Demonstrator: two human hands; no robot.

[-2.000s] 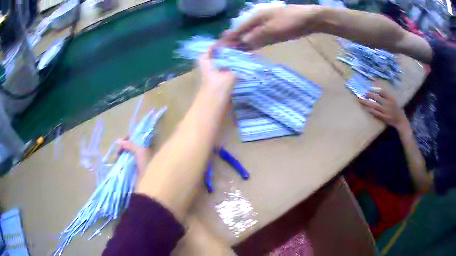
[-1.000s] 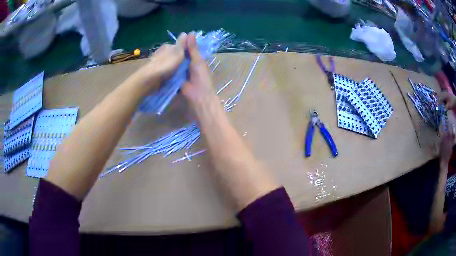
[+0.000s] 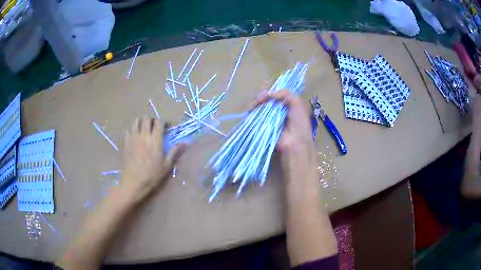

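Note:
My right hand (image 3: 289, 118) is closed around a thick bunch of thin pale waste strips (image 3: 253, 137) at the table's middle. My left hand (image 3: 145, 153) lies palm down to the left, blurred, its fingertips at the near end of a looser pile of waste strips (image 3: 195, 124). Whether it grips any of them is unclear. The blue-handled cutters (image 3: 333, 134) lie open just right of my right hand, partly hidden by it.
Stacked panels lie at the left (image 3: 36, 171) and right (image 3: 374, 89), with purple-handled pliers (image 3: 328, 45) beside the right stack. A screwdriver (image 3: 97, 61) lies at the back left. A neighbour's hand (image 3: 476, 84) is at the right edge, beside heaped separated boards (image 3: 448, 82).
My hands have moved apart and nearer. My right hand now holds the bunch alone; my left hand has come down onto the table. More loose strips lie scattered behind them.

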